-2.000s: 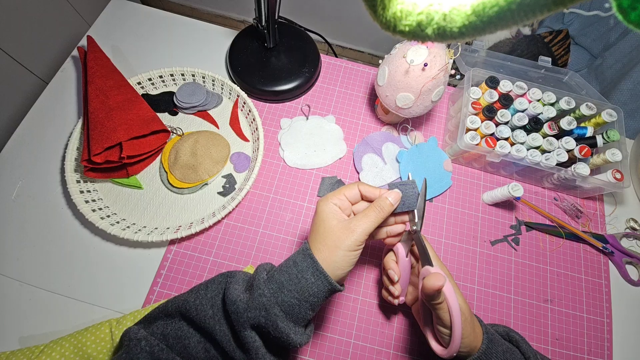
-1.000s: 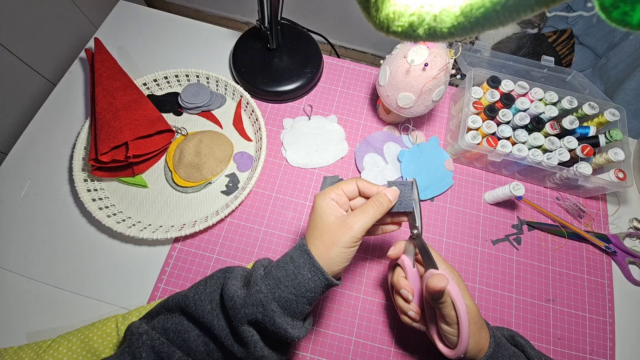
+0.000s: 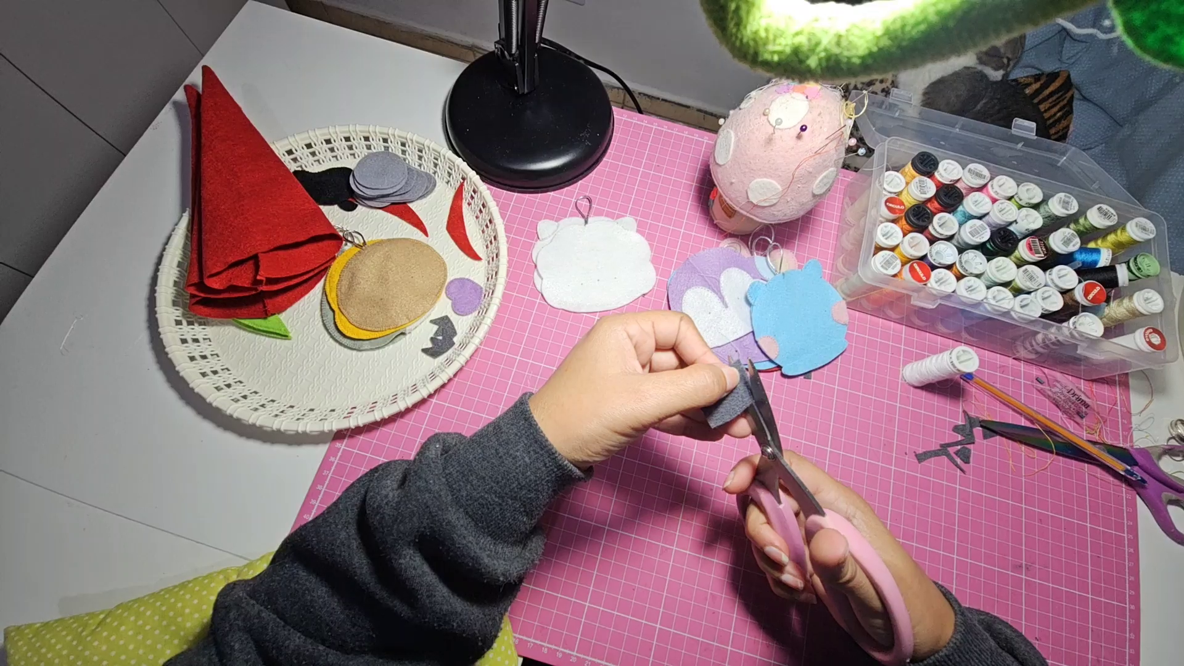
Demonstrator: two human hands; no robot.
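Observation:
My left hand (image 3: 638,384) pinches a small dark grey felt piece (image 3: 730,405) between thumb and fingers, above a pink cutting mat. My right hand (image 3: 832,546) grips pink-handled scissors (image 3: 770,435); their slightly parted blades lie along the right edge of the felt. Just beyond my hands are a blue bear-shaped felt piece (image 3: 800,319) with pink spots, a purple felt piece (image 3: 698,277) with a white shape on it, and a white felt piece (image 3: 595,268) with a thread loop. Dark felt scraps (image 3: 953,444) lie to the right.
A white woven tray (image 3: 277,398) holds folded red felt (image 3: 250,213) and felt shapes. Behind stand a black lamp base (image 3: 529,120) and a pink pincushion (image 3: 782,157). At right are a case of thread spools (image 3: 1008,250), a loose white spool (image 3: 941,366) and purple-handled scissors (image 3: 1152,481).
The grey felt piece has been tilted in my left hand, and the scissors' blades have shifted along its edge. The small grey piece seen beside my left hand earlier is now out of sight.

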